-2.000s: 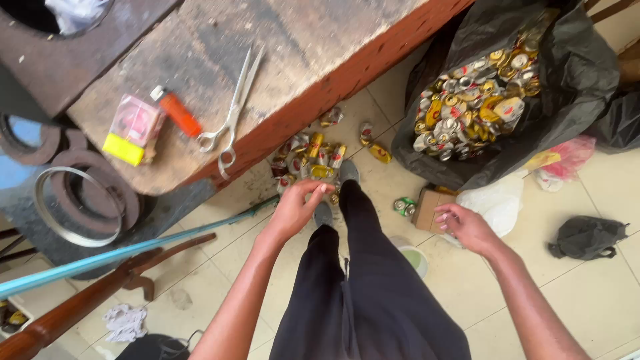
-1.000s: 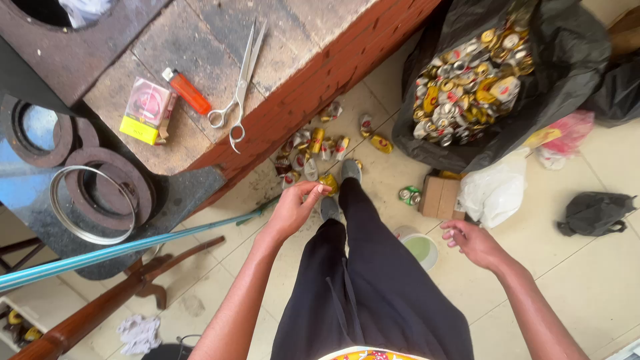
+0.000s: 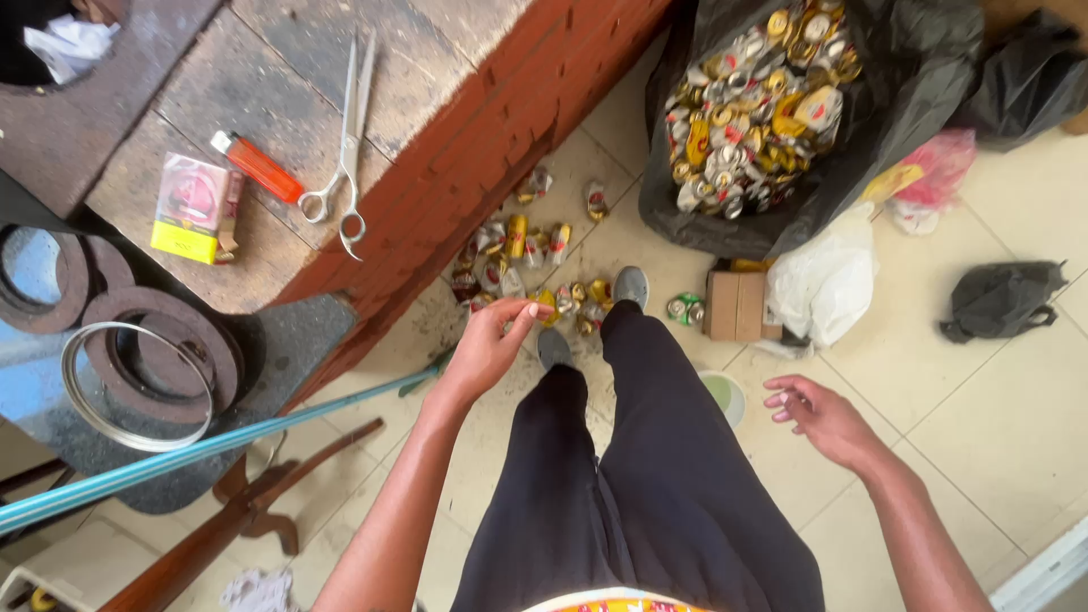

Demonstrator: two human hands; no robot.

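My left hand (image 3: 497,340) hangs in the air above the floor, thumb and fingertips close together; whether something small is between them cannot be told. My right hand (image 3: 816,412) hovers on the other side, fingers loosely curled and apart, holding nothing visible. Beyond the left hand, crushed drink cans (image 3: 514,242) lie scattered on the tiles by my shoes. A black plastic bag (image 3: 914,81) full of crushed cans (image 3: 748,110) stands at the upper right. On the brick ledge rest metal scissors (image 3: 348,149), an orange lighter (image 3: 259,166) and a cigarette pack (image 3: 191,204).
A cardboard box (image 3: 735,306), green cans (image 3: 685,308), a white plastic bag (image 3: 824,280) and a bucket (image 3: 724,398) stand on the floor. A small black bag (image 3: 1003,297) lies farther right. A blue pole (image 3: 255,429) slants over a wooden stand (image 3: 246,501), near iron rings (image 3: 161,353).
Both hands stay raised in much the same places. My right hand's fingers look somewhat looser than two seconds ago. The objects on the ledge and floor have not plainly moved.
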